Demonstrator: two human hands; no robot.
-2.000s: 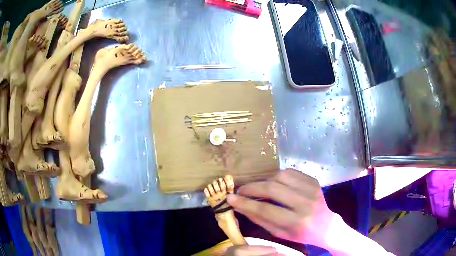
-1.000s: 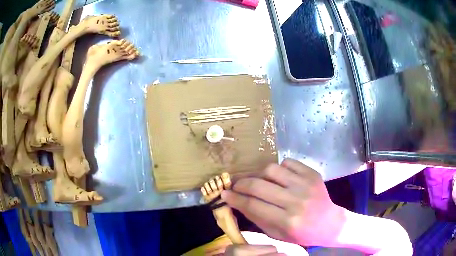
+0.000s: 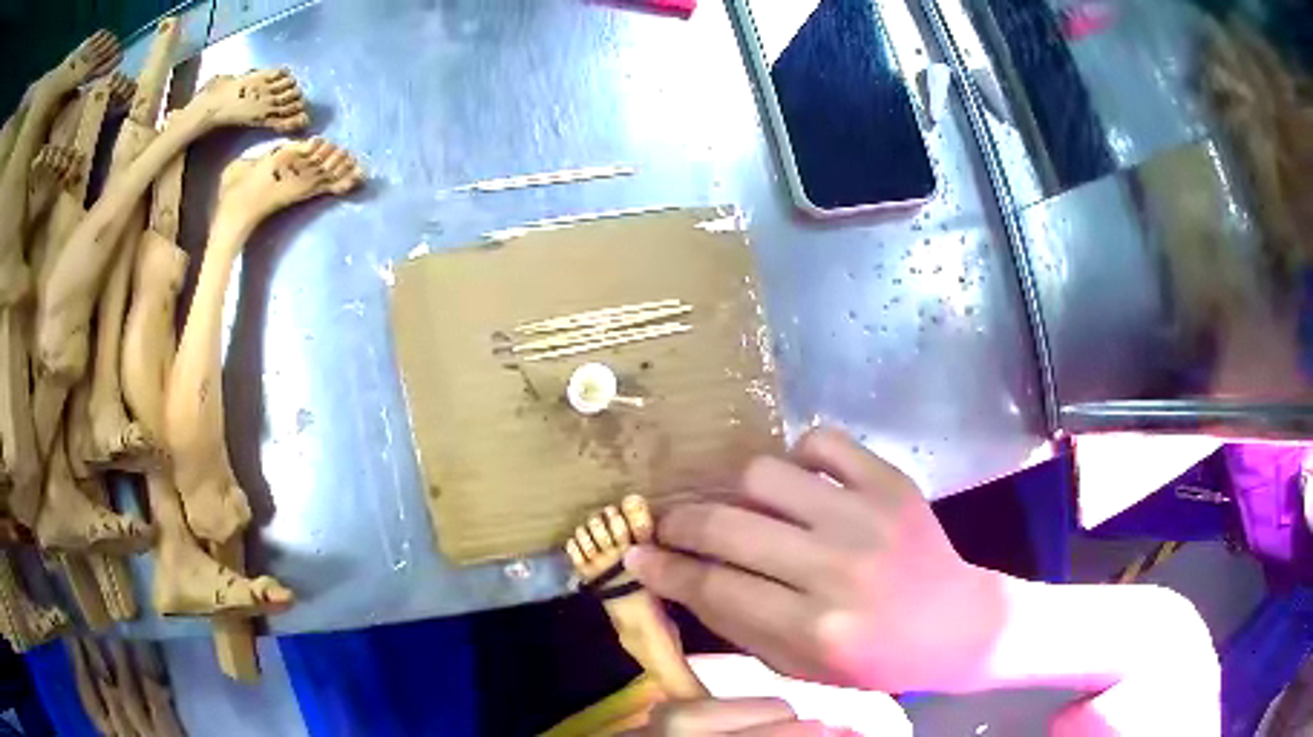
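Note:
A tan figure leg [image 3: 644,626] points its toes up at the bench's front edge, with a black strap [image 3: 616,588] around its foot. My left hand [image 3: 720,717] holds the leg low down and is partly cut off by the bottom edge. My right hand [image 3: 835,576] is at the foot from the right, its thumb and fingertips at the side of the toes and strap. Whether it pinches the strap end or a stick cannot be told.
A cardboard pad [image 3: 475,461] bears a white glue cup [image 3: 592,387] and several toothpicks [image 3: 605,328]. More figure legs [image 3: 195,389] are piled left. A smartphone [image 3: 860,123] lies at the back right, beside a metal cabinet [image 3: 1138,288]. A red packet [image 3: 665,6] is at the top edge.
The view has shifted, so the bench items sit further left. The leg stays in my left hand and my right hand stays at the strap, with little visible change.

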